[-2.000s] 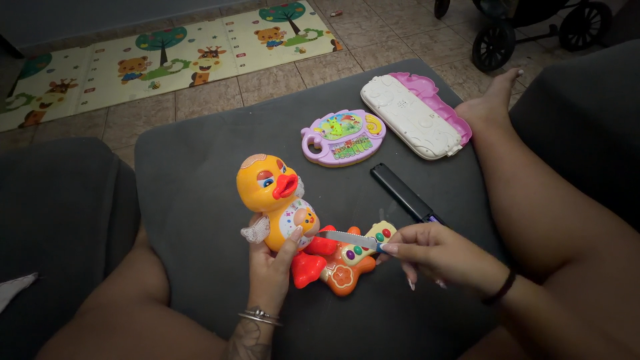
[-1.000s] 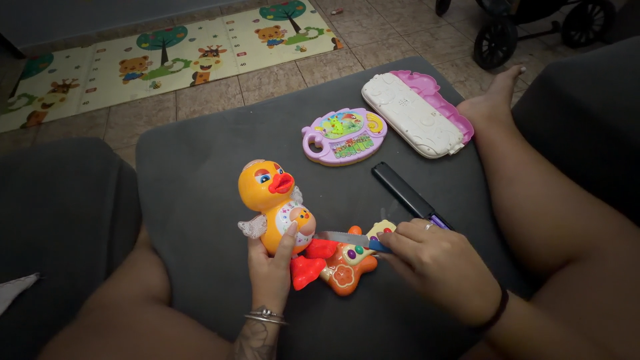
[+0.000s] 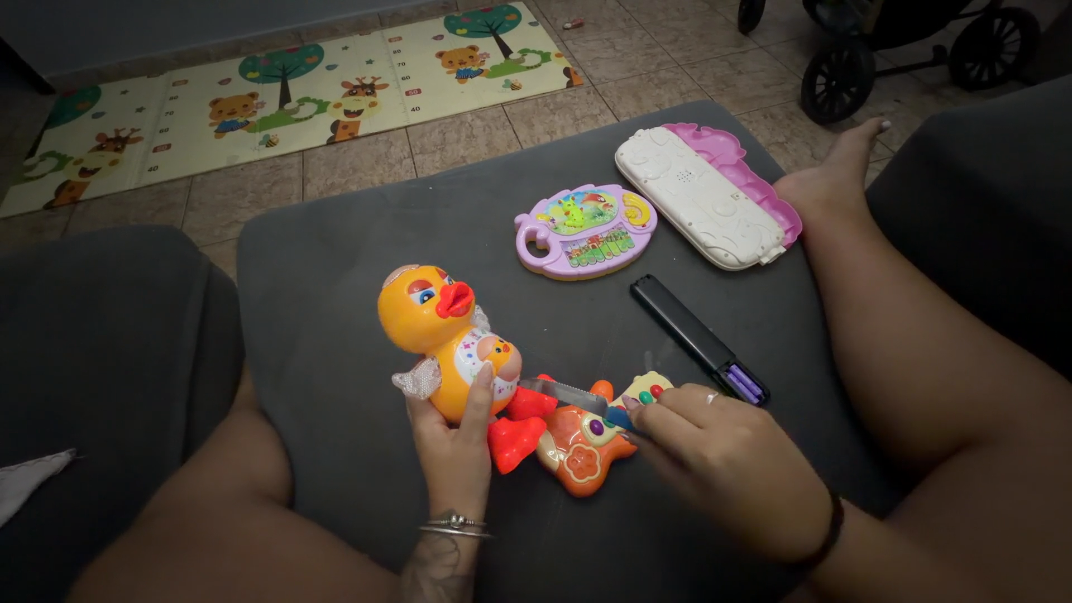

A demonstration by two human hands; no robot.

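Observation:
My left hand (image 3: pixel 456 444) is closed around the lower body of a yellow plastic toy duck (image 3: pixel 427 322) with a red beak, red feet and glittery wings. The duck leans back, its head toward the upper left. In my right hand (image 3: pixel 724 456) is a serrated knife (image 3: pixel 574 394) with a blue handle; its blade points left, and its tip is at the duck's lower body by the red feet. Whether the tip touches the duck I cannot tell. Under the blade lies an orange toy guitar (image 3: pixel 586 456) with coloured buttons, partly hidden by my right hand.
On the dark grey upholstered surface (image 3: pixel 335 276) lie a black remote control (image 3: pixel 682 327) with its battery compartment uncovered, a purple toy piano (image 3: pixel 586 230) and a white and pink toy (image 3: pixel 703 197), underside up. Beyond are a patterned play mat (image 3: pixel 327 100) and stroller wheels (image 3: pixel 837 82).
My right hand has shifted from a fingertip hold on the knife to a fuller grip with its back upward. My left hand still holds the duck, which has tilted slightly.

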